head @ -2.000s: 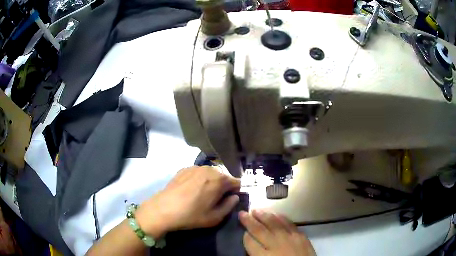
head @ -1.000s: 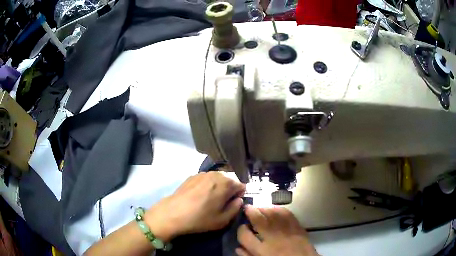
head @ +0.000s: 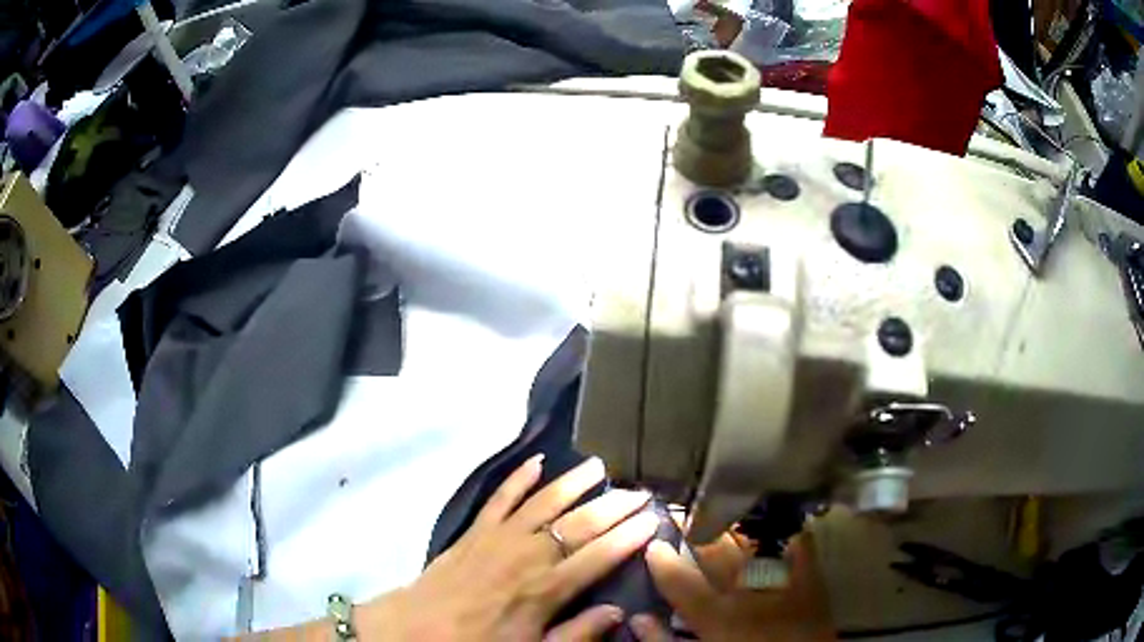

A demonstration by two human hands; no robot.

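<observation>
My left hand (head: pixel 533 552), with a ring and a green bead bracelet, lies spread on the dark grey fabric (head: pixel 552 420) left of the needle area, fingers apart and pressing it down. My right hand (head: pixel 740 596) is at the fabric's right side, under the head of the cream sewing machine (head: pixel 803 376). Its fingertips touch the fabric; part of the hand is dark and hidden by the machine. The presser foot and needle are mostly hidden. The knurled knob (head: pixel 764 573) shows in front of my right hand.
A grey panel (head: pixel 251 364) lies on white fabric (head: pixel 439 251) at left. More grey fabric (head: pixel 452 50) lies behind. Red cloth (head: pixel 910 75) hangs behind the machine. Black snips (head: pixel 947 571) and a yellow-handled tool (head: pixel 1029 527) lie under the arm. Another machine (head: pixel 38 282) stands at far left.
The view has shifted, so the machine appears farther right and lower. My left hand has gone from bunched fingers to spread flat. Dark fabric now shows beyond it. My right hand has moved further under the head.
</observation>
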